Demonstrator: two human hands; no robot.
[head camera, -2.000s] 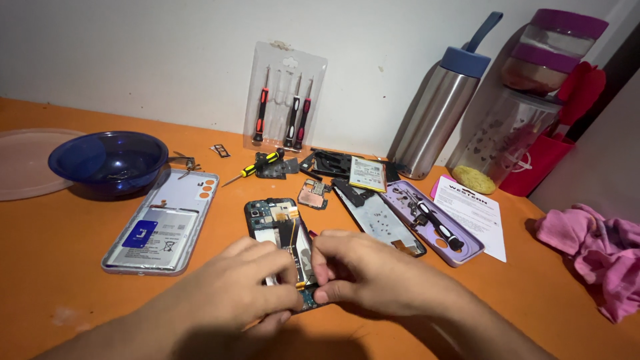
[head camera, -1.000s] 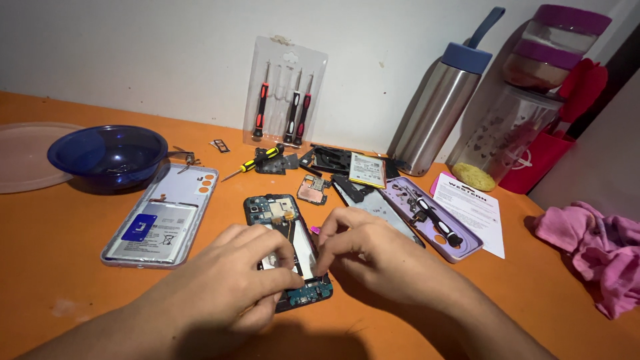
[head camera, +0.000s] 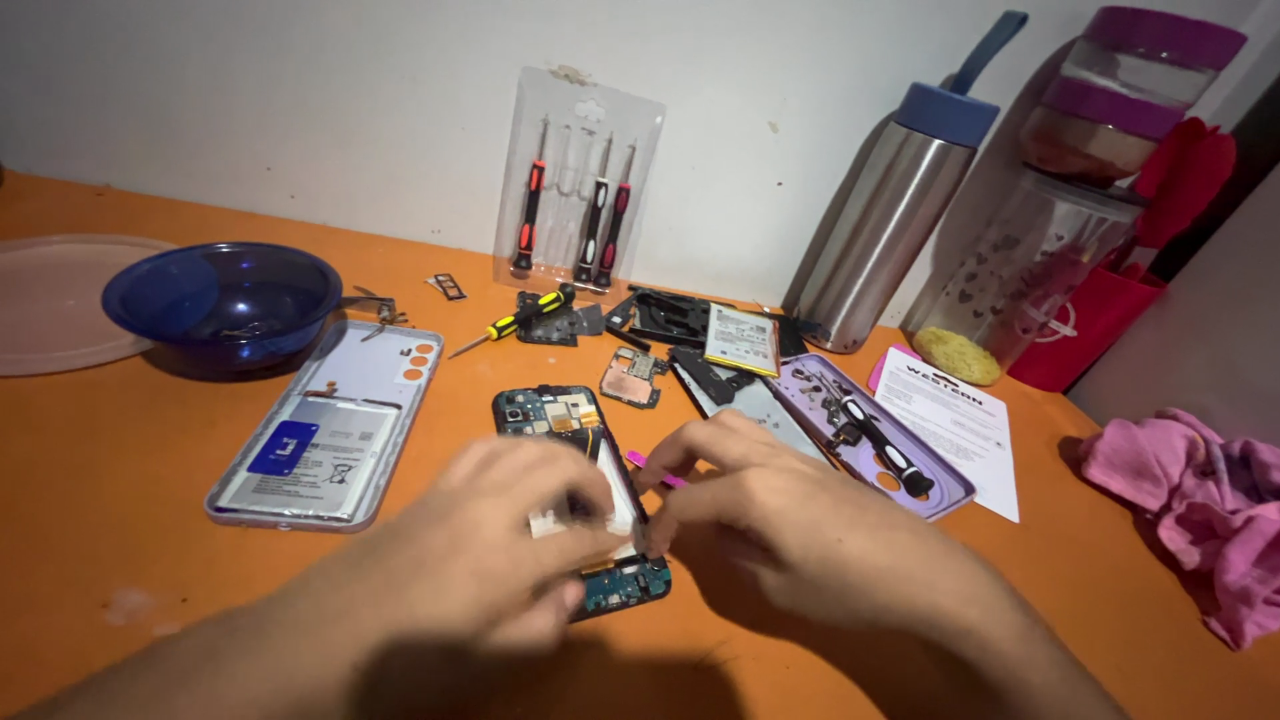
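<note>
An opened smartphone (head camera: 615, 590) lies on the orange table between my hands, its circuit boards, flex cables and white battery bay exposed. My left hand (head camera: 530, 540) is over its lower left side, blurred, with thumb and fingers bent at the phone; whether they pinch anything cannot be told. At the phone's right edge is my right hand (head camera: 740, 500), fingertips close to the frame, any small part between them hidden. A pink plastic piece (head camera: 638, 460) shows beside the right fingers. Beyond the phone lies a loose circuit board (head camera: 632, 378).
Left are a purple phone back with a battery (head camera: 325, 440) and a blue bowl (head camera: 230, 300). Behind lie a yellow-black screwdriver (head camera: 520, 318), a loose battery (head camera: 742, 340) and a screwdriver pack (head camera: 575, 180). Right are a purple cover holding parts (head camera: 925, 480), a steel bottle (head camera: 880, 220) and a pink cloth (head camera: 1190, 500).
My fingers have shifted around the phone's lower half; the right hand has moved from over the lower board to the right edge, so more of the board shows.
</note>
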